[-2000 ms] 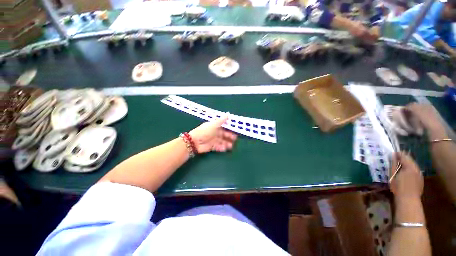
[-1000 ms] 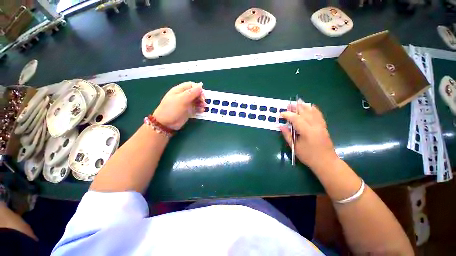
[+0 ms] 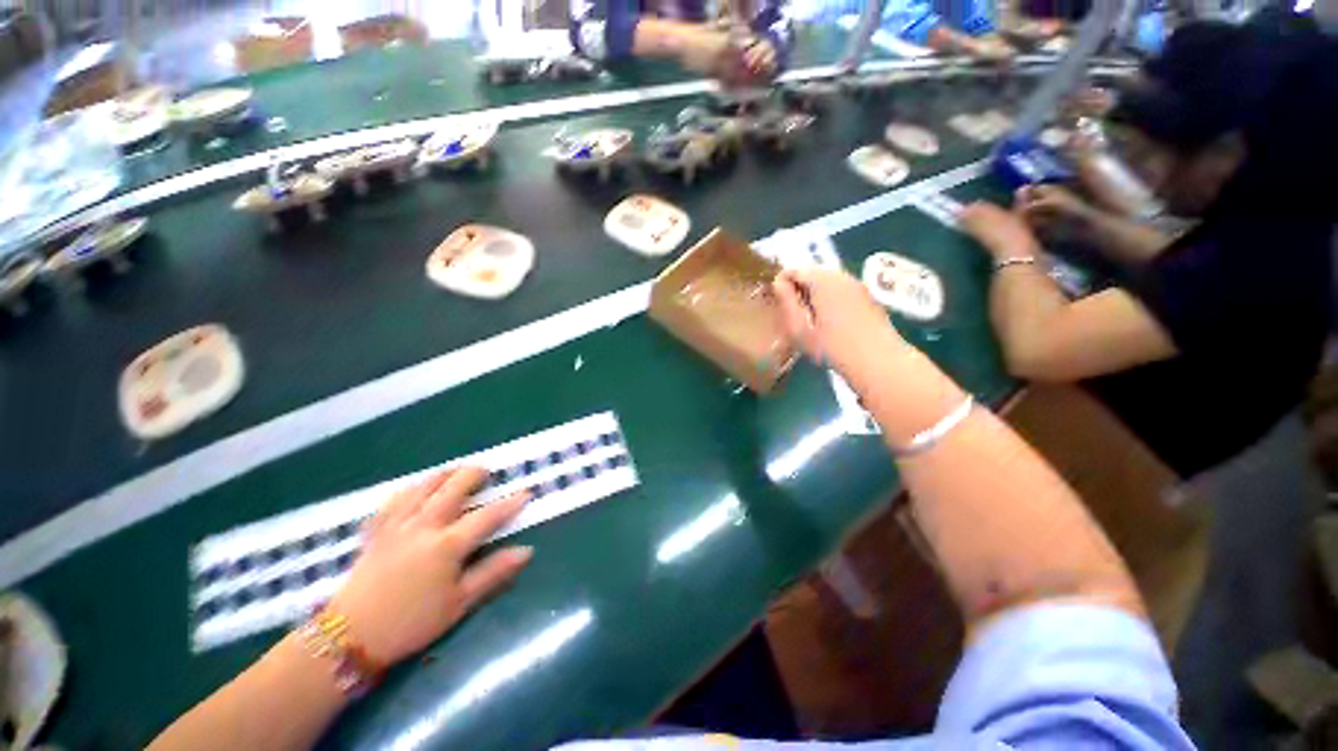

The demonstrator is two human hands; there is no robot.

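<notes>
The die-cut adhesive sheet (image 3: 565, 464), white with two rows of dark cells, lies on the green bench. My left hand (image 3: 426, 565) rests on the sheet with fingers spread. My right hand (image 3: 825, 316) is over the right rim of the small open carton (image 3: 719, 311). Its fingertips are blurred, so I cannot tell what they hold. No tweezers can be made out. A few clear bits show in the carton.
White strips (image 3: 856, 404) lie beside the carton, partly behind my right forearm. Cream covers (image 3: 481, 261) lie on the dark belt beyond the white edge strip (image 3: 367, 396). Part-assembled units (image 3: 367, 159) line the far side. A person in black (image 3: 1233, 250) works at the right.
The view has swung right. My right hand has left the sheet and moved to the carton. The sheet, held between both hands before, is now flat under my left hand.
</notes>
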